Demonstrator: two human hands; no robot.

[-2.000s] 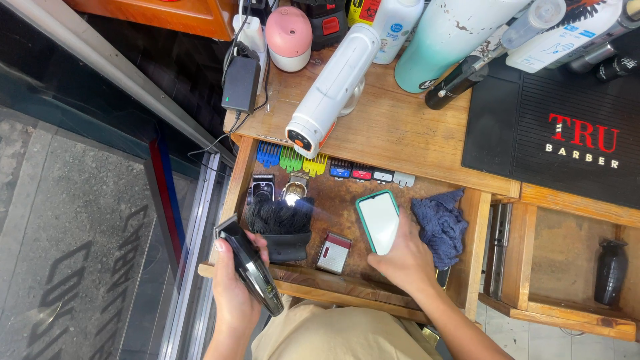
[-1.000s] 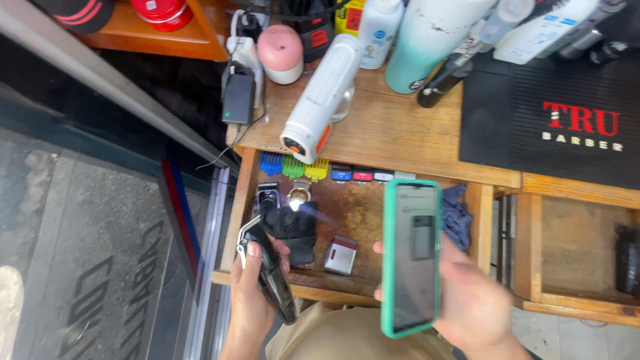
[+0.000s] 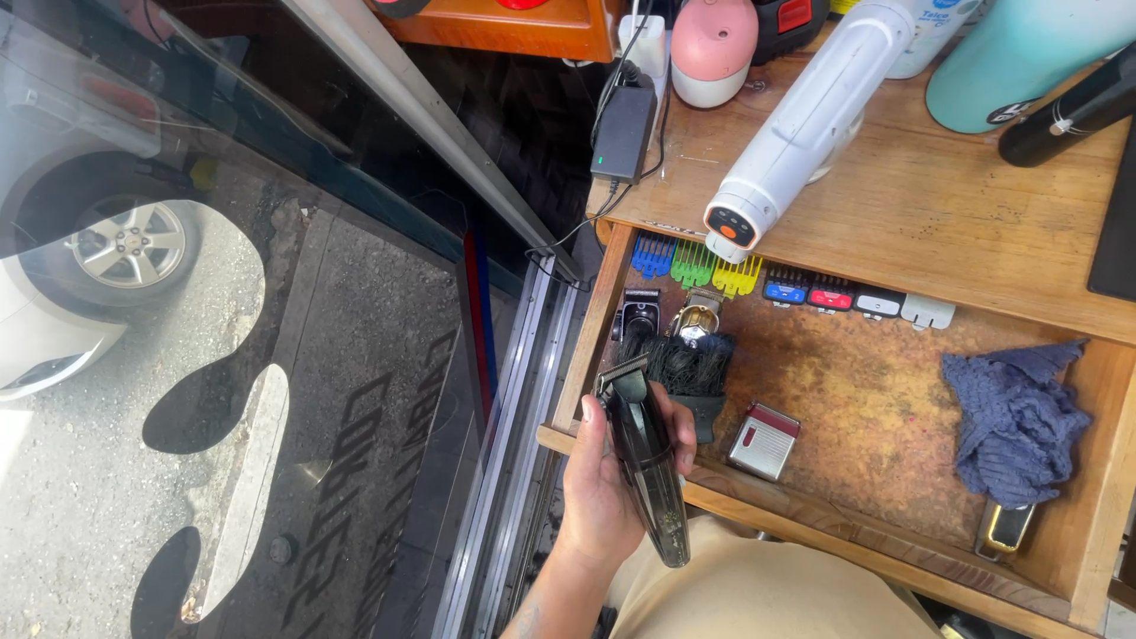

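My left hand (image 3: 612, 479) is closed around a black hair clipper (image 3: 646, 470), its blade pointing up over the front left corner of the open wooden drawer. My right hand is out of view, and so is the phone. Just behind the clipper lies a black bristle brush (image 3: 683, 366). Two more clippers, one dark (image 3: 641, 311) and one gold (image 3: 698, 316), rest at the drawer's left. A silver and red foil shaver (image 3: 765, 442) lies right of my left hand. Clipper guard combs (image 3: 692, 263) line the back, and a crumpled blue cloth (image 3: 1016, 422) sits at the right.
On the wooden counter (image 3: 932, 204) above the drawer stand a white handheld device (image 3: 812, 124), a pink and white rounded device (image 3: 713, 53), a teal bottle (image 3: 1003, 67) and a black power adapter (image 3: 624, 133) with cables. A glass pane with a metal frame (image 3: 426, 115) is at the left.
My right hand, which held a phone in a green case over the drawer, has left the view with it. My left hand still holds the clipper. The view has shifted toward the left.
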